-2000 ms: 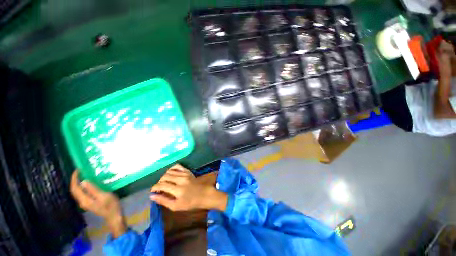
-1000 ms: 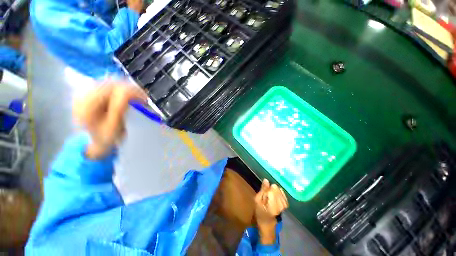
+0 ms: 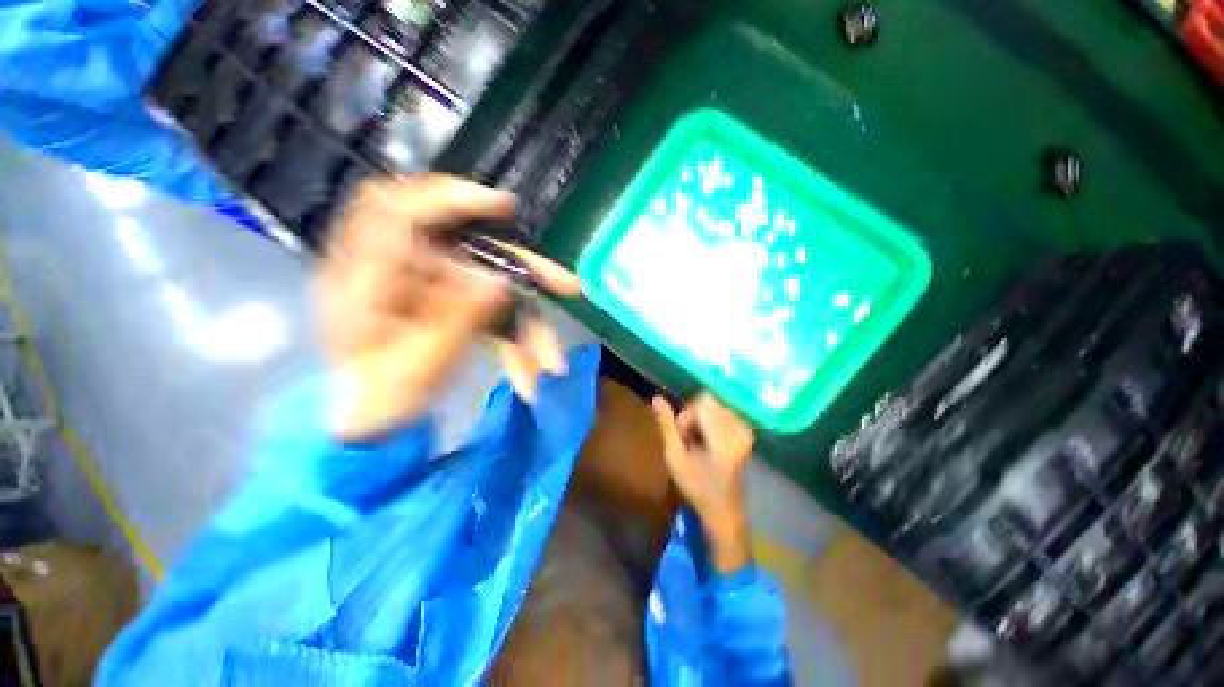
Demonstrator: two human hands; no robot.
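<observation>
My left hand [image 3: 396,289] is large and blurred at centre left, beside the green tray's left corner. It is closed around a dark, glinting black housing [image 3: 490,255]. My right hand [image 3: 711,450] is at the bench edge just below the green parts tray [image 3: 893,322]. Its fingers are curled, and I cannot tell if anything is in them. The green tray holds many tiny white pieces [image 3: 685,275], bright with glare.
Left black blister trays [image 3: 289,134] stand at upper left, partly behind my left hand. Right black blister trays [image 3: 1074,456] are at lower right. Two small dark units [image 3: 859,24] lie beyond the green tray. A blue sleeve of another person [image 3: 81,81] is at upper left.
My left hand has moved right, from beside the left trays towards the green tray, and a dark housing now shows in it. The view has shifted. My right hand stays below the green tray.
</observation>
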